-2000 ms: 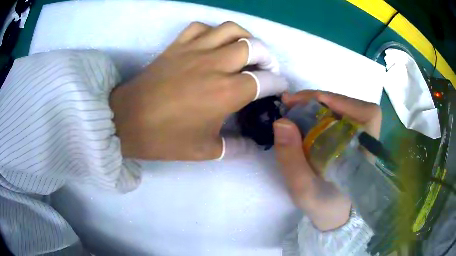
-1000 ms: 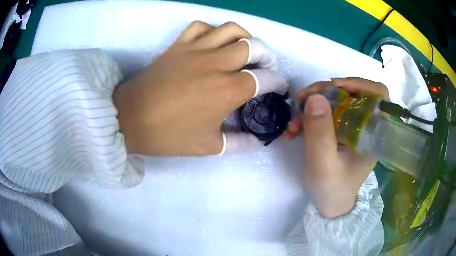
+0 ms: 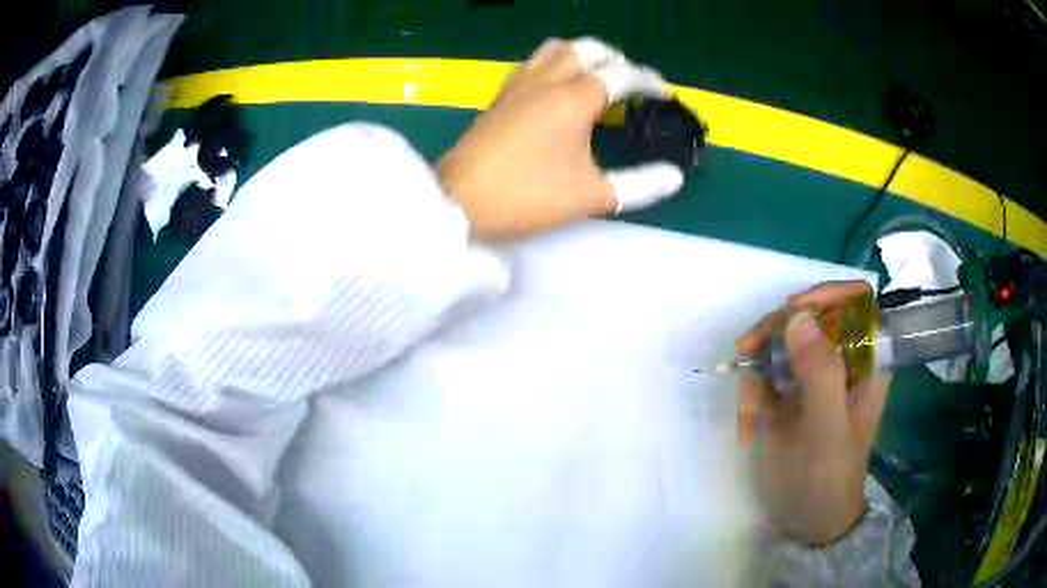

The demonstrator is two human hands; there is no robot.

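My left hand (image 3: 545, 149), with white finger cots, is stretched forward beyond the white foam pad. Its fingers and thumb are around a round black part (image 3: 666, 136), over the yellow stripe; the part is slightly blurred. My right hand (image 3: 821, 425) holds the dispensing syringe (image 3: 855, 335) with amber-yellow fluid above the right side of the white foam pad (image 3: 517, 459). The syringe lies nearly level, its thin needle pointing left, away from the black part.
Stacked whitish trays with black parts (image 3: 29, 195) stand at far left. Loose black parts with white scrap (image 3: 189, 184) lie beside them. A white cloth (image 3: 918, 262) and a dark controller with a red light (image 3: 1005, 294) are at right. The yellow stripe (image 3: 344, 80) borders a dark green surface.
My left hand has moved forward off the foam pad with the black part. My right hand has drawn away from the part with the syringe. The view has shifted, showing the trays at left.
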